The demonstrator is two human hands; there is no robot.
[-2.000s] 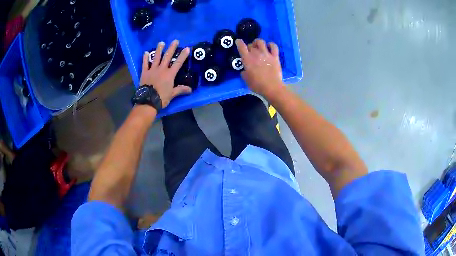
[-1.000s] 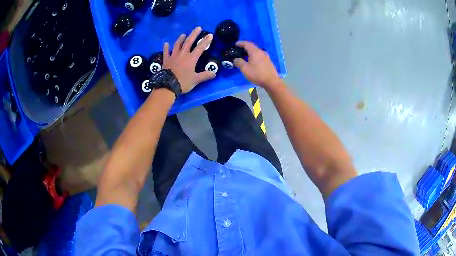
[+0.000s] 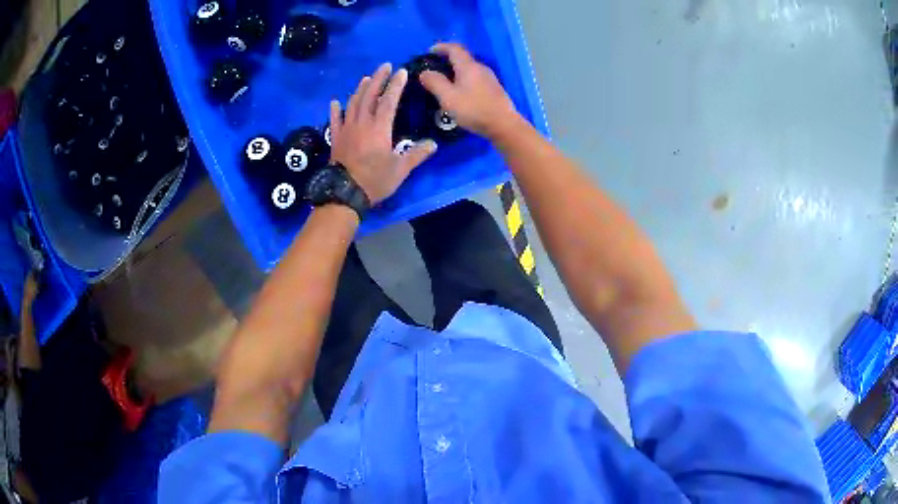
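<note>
A bright blue tray (image 3: 433, 202) lies in front of me with black 8-balls in it. Several balls, such as one with its number up (image 3: 283, 195), lie near the tray's left and near side. More balls (image 3: 302, 37) lie loose at its far left. My left hand (image 3: 374, 148), with a black watch on the wrist, rests spread over balls near the middle and hides some of them. My right hand (image 3: 471, 91) has its fingers around a black ball (image 3: 425, 71) at the right side. Another ball (image 3: 445, 120) shows under that hand.
A deep tub (image 3: 94, 258) of jumbled black balls stands at the left. A blue tray (image 3: 59, 305) is beside it, with a person's arm (image 3: 28, 325) reaching in. Striped tape (image 3: 518, 231) runs on the grey floor. Blue trays (image 3: 847, 458) are stacked at lower right.
My left hand has moved from the left balls to the middle ones. My right hand has moved up from a lower ball to the upper right ball. The view has shifted right.
</note>
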